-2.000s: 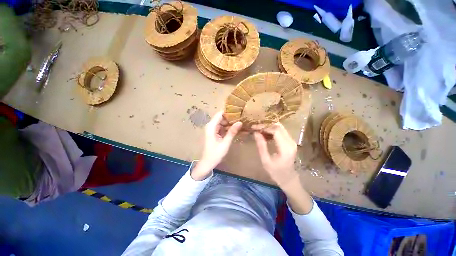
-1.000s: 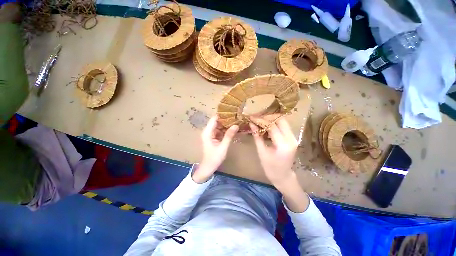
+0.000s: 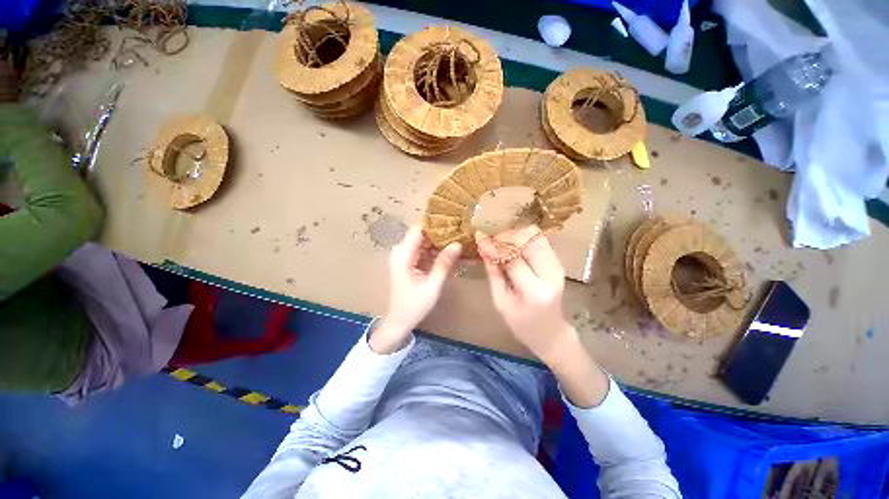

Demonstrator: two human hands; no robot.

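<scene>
A tan wrapped ring (image 3: 502,172) is held tilted above the small work board (image 3: 589,234), its far side towards the bench's back. My left hand (image 3: 417,283) pinches the ring's near left edge between thumb and fingers. My right hand (image 3: 526,287) pinches a thin brown cord (image 3: 507,249) at the ring's near side, with thumb and fingertips together. The cord's ends and where it joins the ring are too small to tell.
Ring stacks stand behind (image 3: 442,83), at the back left (image 3: 327,54), back right (image 3: 593,112) and right (image 3: 690,278). A single ring (image 3: 190,161) lies left. A phone (image 3: 766,341), bottle (image 3: 775,95) and blue crate (image 3: 702,453) are right. A person's green sleeve (image 3: 44,200) is left.
My right hand has moved slightly left and now holds the cord up by the ring's near edge. The ring has shifted slightly left. The green sleeve has moved on the left.
</scene>
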